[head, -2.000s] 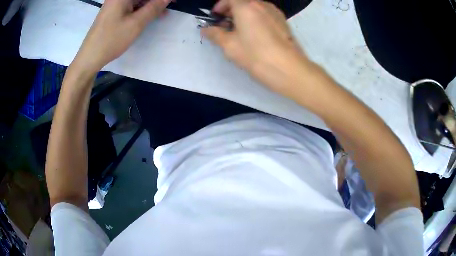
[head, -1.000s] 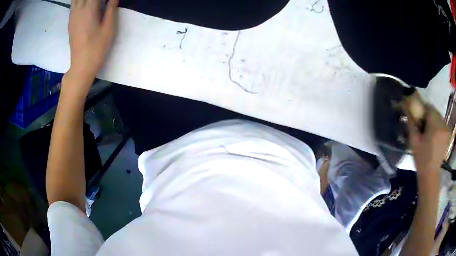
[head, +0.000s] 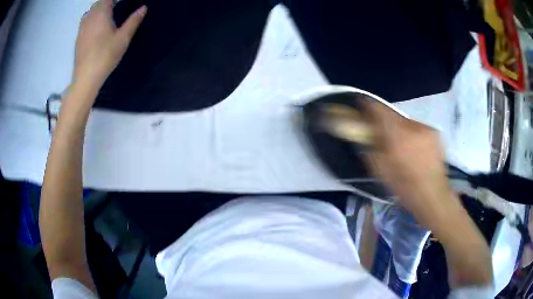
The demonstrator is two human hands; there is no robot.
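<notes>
A steam iron (head: 336, 131) with a dark body, bright rim and pale handle is blurred over the white table cover (head: 193, 152), right of centre. My right hand (head: 403, 149) is closed around its handle. My left hand (head: 108, 38) lies with fingers spread at the left part of a black garment panel (head: 181, 55); its fingertips are near the top edge of the picture. A second black panel (head: 386, 47) lies to the right, with a white wedge of cover between the two.
A red-rimmed tray (head: 501, 44) with yellow-brown contents is at the upper right. A metal-edged stand (head: 498, 125) is at the right edge. A dark wrapped hose (head: 497, 184) trails right from the iron. Blue crate parts (head: 27, 216) show below the table at left.
My right hand took hold of the iron and has moved it left from the right edge. The black panels show lower and further left in the picture. The small scissors-like tool is out of my right hand.
</notes>
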